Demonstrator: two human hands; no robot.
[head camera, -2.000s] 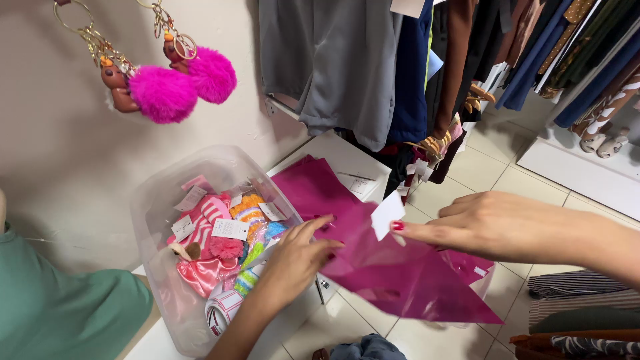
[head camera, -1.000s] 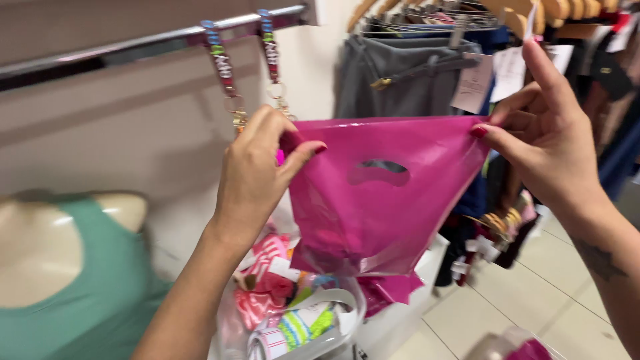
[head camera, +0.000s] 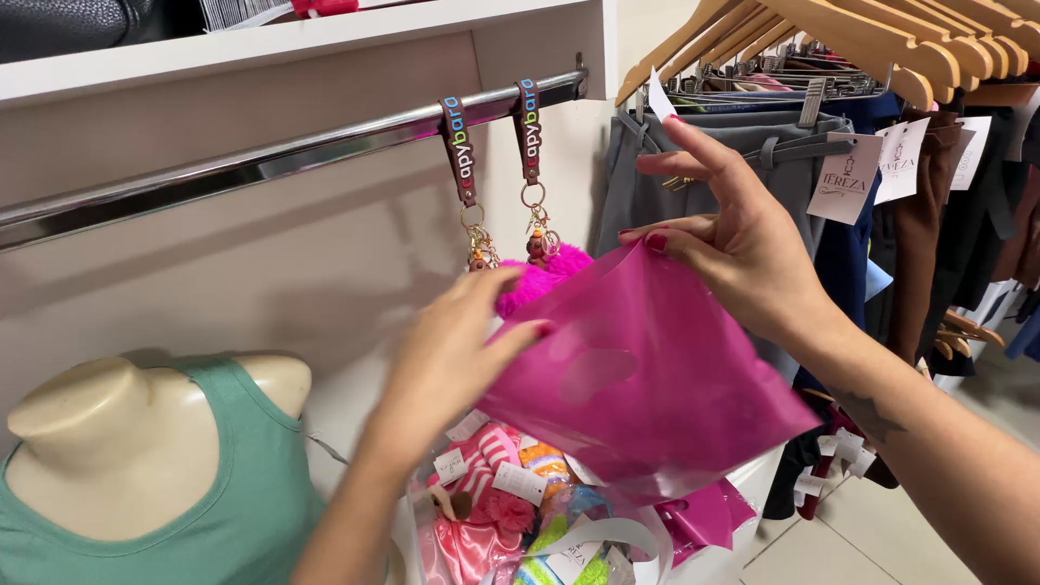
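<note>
A magenta plastic bag with a die-cut handle hole hangs by its top edge from my right hand, pinched between thumb and index finger. A small white paper piece stands at a raised fingertip of that same hand. My left hand, blurred, is at the bag's left side with thumb and fingers apart; whether it touches the plastic I cannot tell. Below the bag is a clear plastic bin of packaged, tagged colorful items. More magenta bags lie to the right of the bin.
Capybara keychains with pink pompoms hang from a metal rail behind my left hand. A mannequin in a green tank top stands at left. Grey trousers and other clothes hang from wooden hangers at right.
The bag was low over the bin, then raised and spread between both hands; now it hangs tilted from my right hand. My left hand has left the bag's upper left corner. The view has tilted upward.
</note>
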